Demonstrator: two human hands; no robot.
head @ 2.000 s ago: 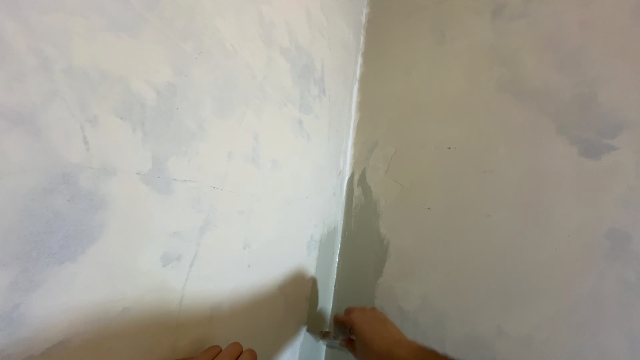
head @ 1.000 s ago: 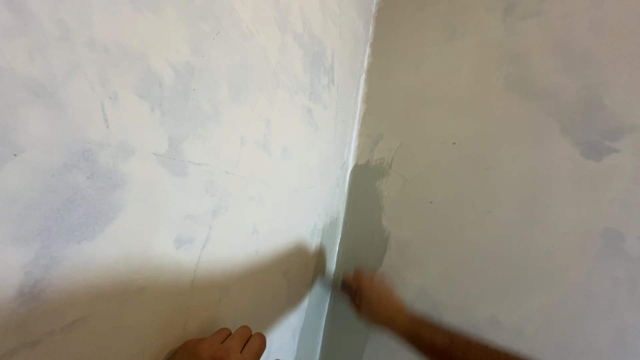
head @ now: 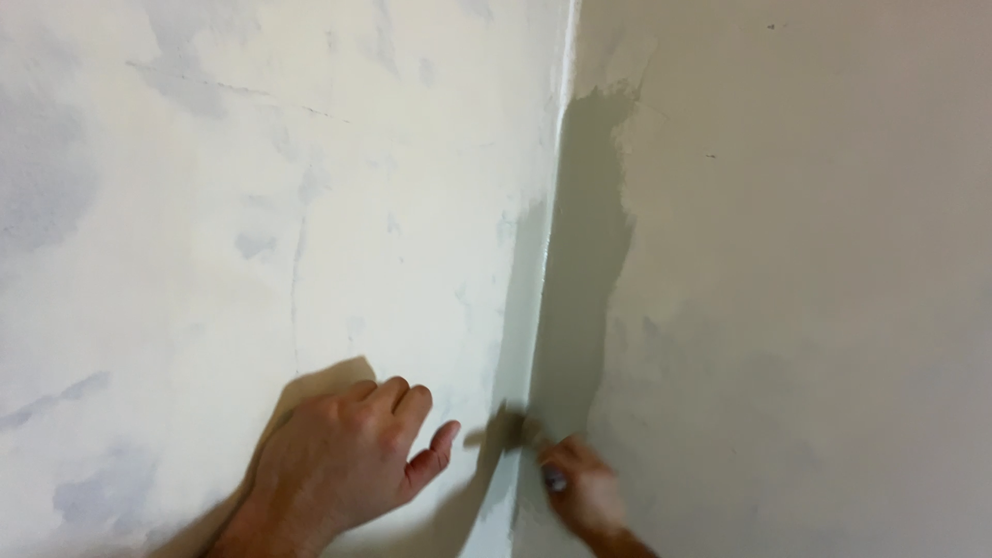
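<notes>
My right hand (head: 585,484) is at the lower centre, beside the inside wall corner (head: 547,256), closed around a blurred hand tool (head: 518,431), apparently a brush, whose working end is at the corner. A band of wet-looking grey-green coating (head: 585,256) covers the right wall along the corner, and a narrower strip (head: 521,310) runs down the left wall. My left hand (head: 349,457) is near the left wall with its fingers curled and thumb apart. Whether it touches the wall or has anything under its fingers cannot be seen.
The left wall (head: 194,232) is pale with grey patches and thin cracks. The right wall (head: 790,271) looks beige-grey, with small dark marks. Shadows of the hands fall on the left wall.
My left hand, at the bottom edge before, has come up and further into view. My right hand is lower along the corner than one second ago. The coating on the right wall reaches wider near its top.
</notes>
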